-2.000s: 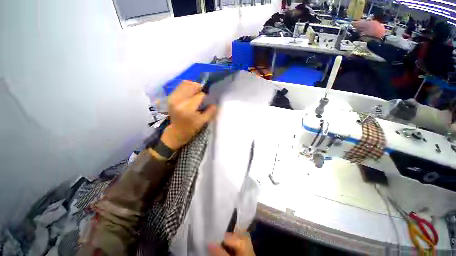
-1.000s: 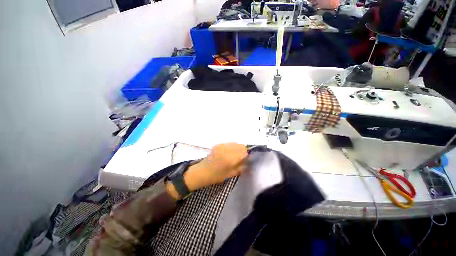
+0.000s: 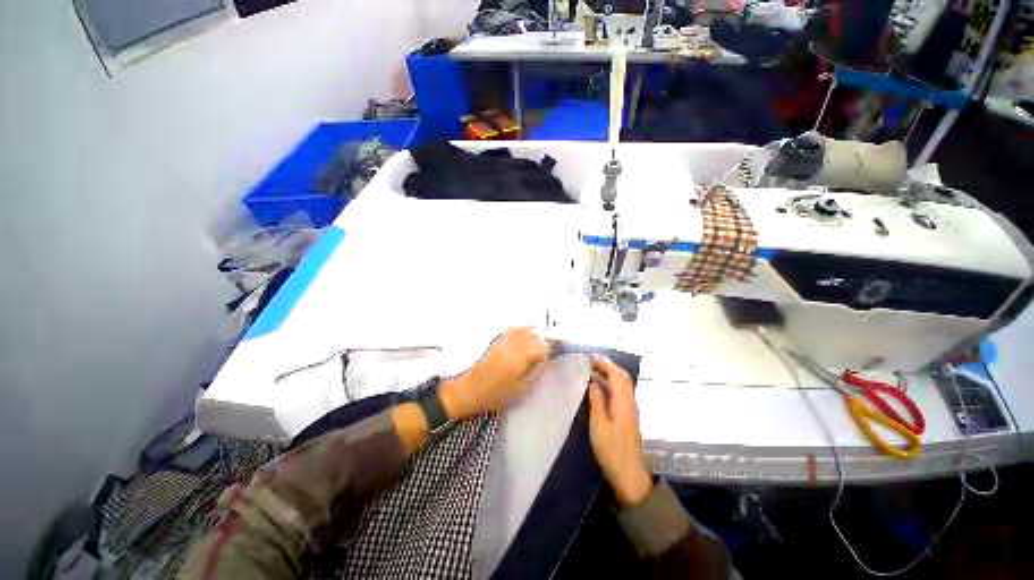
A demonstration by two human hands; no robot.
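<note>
My left hand (image 3: 499,372) grips the top edge of layered fabric at the table's front, just left of and below the needle area (image 3: 613,283). My right hand (image 3: 615,421) holds the same edge a little to the right, fingers closed on it. The layers are a black-and-white checked fabric panel (image 3: 422,512), a white fabric panel (image 3: 524,453) and a navy fabric panel (image 3: 558,510), all hanging over the front edge. The sewing machine (image 3: 816,266) stands to the right. The edge is not visibly under the presser foot.
Red and orange scissors (image 3: 882,414) and a small dark piece (image 3: 752,313) lie at the right. Black garment pieces (image 3: 485,176) lie behind, beside a blue bin (image 3: 297,170). A plaid scrap (image 3: 721,240) drapes the machine head. Cut pieces (image 3: 159,499) are piled lower left.
The fabric came down from a raised position to the table's front edge. My right hand, out of clear sight a second ago, now holds the edge. The navy panel hangs straighter.
</note>
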